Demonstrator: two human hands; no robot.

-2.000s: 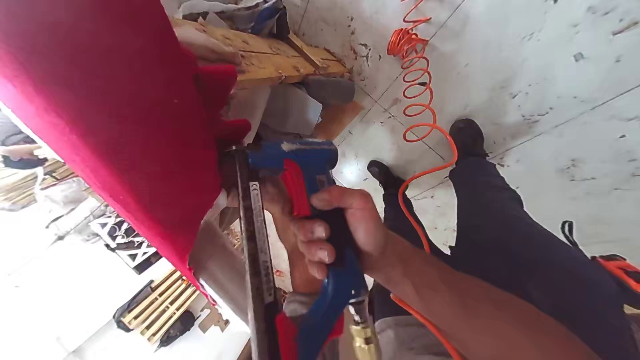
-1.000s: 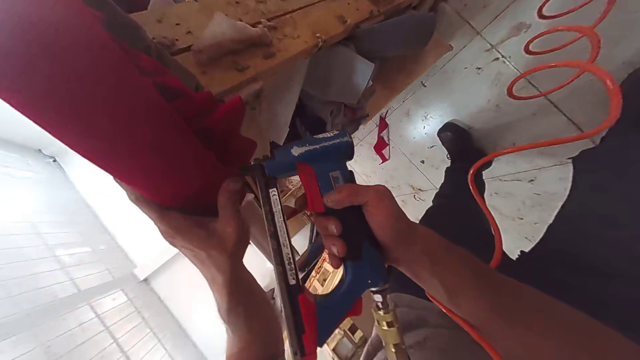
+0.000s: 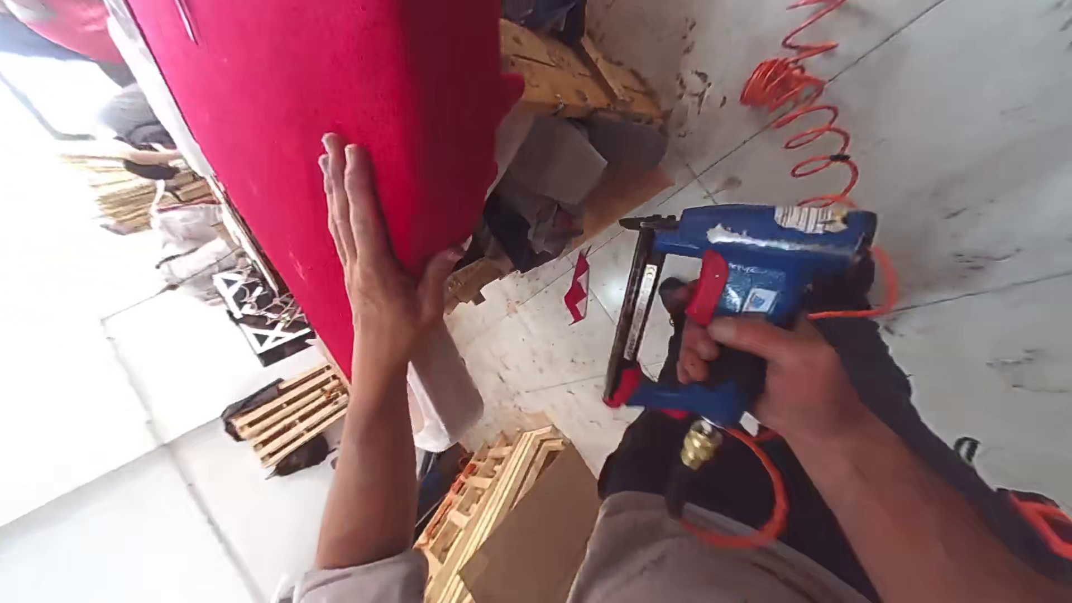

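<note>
Red upholstery fabric covers a large padded piece at the upper left. My left hand lies on it, fingers extended and pressed along the fabric near its lower edge, the thumb apart. On the right, my right hand grips the handle of a blue pneumatic staple gun, held away from the fabric with its nose pointing left. A brass air fitting joins the base of the gun to an orange hose. Below my left hand, a pale padded part sticks out from the piece.
The coiled orange air hose runs over the tiled floor at the upper right. A wooden bench stands behind the fabric, with foam and cloth scraps beneath. Wooden frames are at the bottom, a slatted pallet at the left. A red scrap lies on the floor.
The staple gun has moved right, away from the fabric edge where it was one second ago. My left hand has gone from under the fabric's lower edge to flat on its face.
</note>
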